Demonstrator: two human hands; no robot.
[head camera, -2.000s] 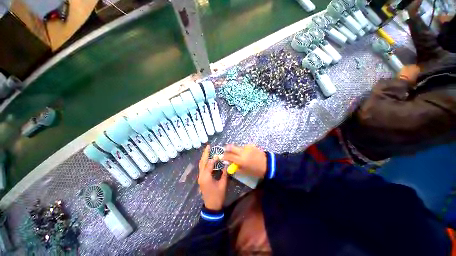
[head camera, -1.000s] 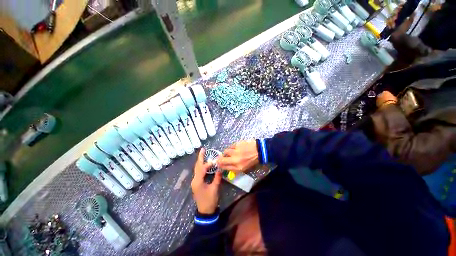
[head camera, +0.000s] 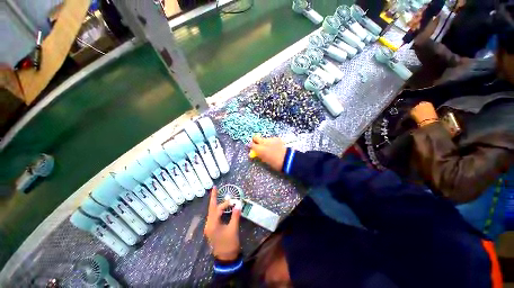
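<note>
My left hand (head camera: 222, 228) holds the head of a part-built fan (head camera: 260, 215) low over the bench. The fan's round dark-spoked grille faces up and its whitish handle points right. My right hand (head camera: 267, 152) is closed on a yellow hand tool (head camera: 253, 153) at the near edge of the heap of small turquoise parts (head camera: 243, 125). Its fingertips are near the parts; whether they pinch one cannot be seen. A heap of small dark mixed parts (head camera: 290, 104) lies beside the turquoise heap.
A row of fan handles (head camera: 152, 188) stands along the belt edge. Waiting fans lie at far right (head camera: 332, 45) and lower left (head camera: 93, 271). A metal upright (head camera: 174, 62) stands by the green conveyor belt (head camera: 113, 107). Another person's brown sleeve (head camera: 456, 157) is at right.
My right hand has moved from the fan head up to the turquoise heap with the yellow tool. My left hand still holds the fan. The view has shifted, moving the bench scene leftward.
</note>
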